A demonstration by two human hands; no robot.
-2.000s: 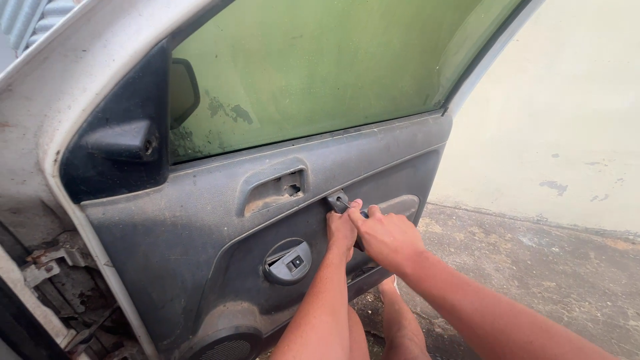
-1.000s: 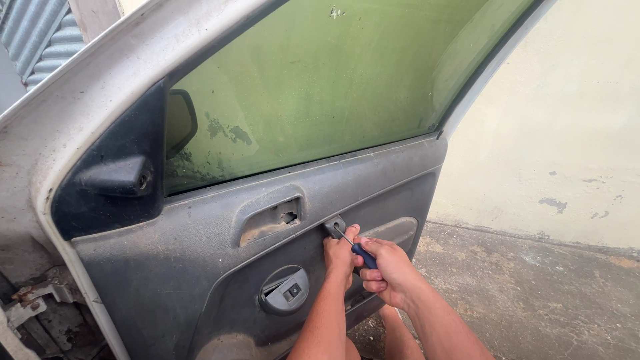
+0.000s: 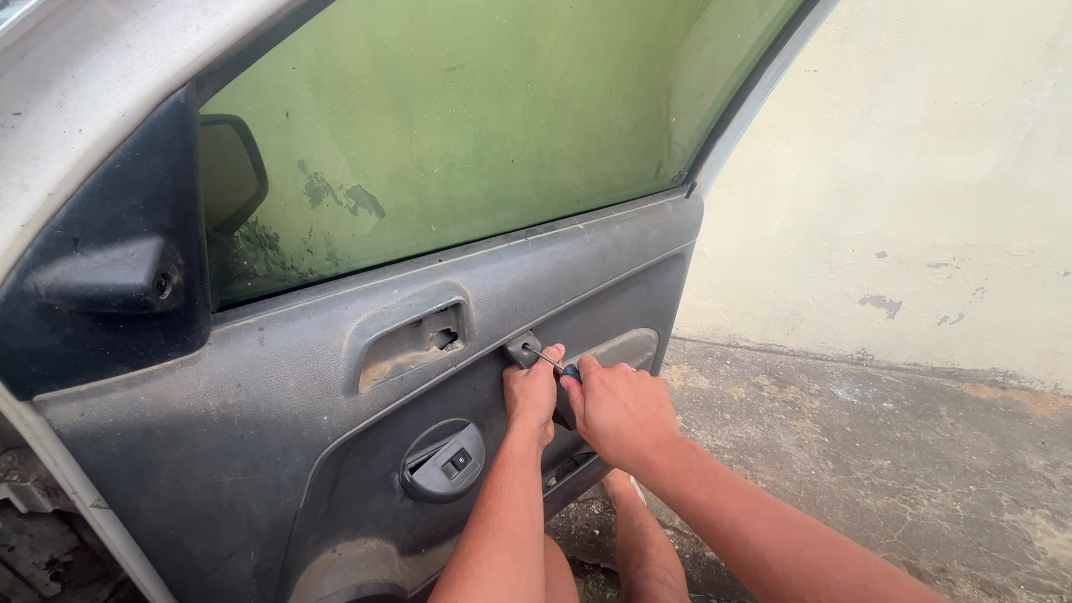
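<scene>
A screwdriver [image 3: 548,358] has its tip in the screw hole at the upper end of the grey door pull handle [image 3: 523,348]. My right hand [image 3: 620,406] is closed around its blue handle, most of which the fingers hide. My left hand [image 3: 534,394] grips the pull handle just below the hole, its thumb close to the screwdriver shaft. Whether that thumb touches the shaft I cannot tell. Both hands are in front of the dark grey door trim panel [image 3: 603,293]. A screw is not visible in the hole.
A window switch in a round housing [image 3: 444,462] sits tilted in the panel, left of my left forearm. Above it is a recess with a ragged hole [image 3: 410,343]. Green-tinted window glass [image 3: 469,126] rises above. A cream wall [image 3: 904,209] and concrete ground [image 3: 837,452] lie to the right.
One second ago the screwdriver's blue handle showed more; my right hand now covers most of it, nearer my left hand. My left hand stays on the pull handle.
</scene>
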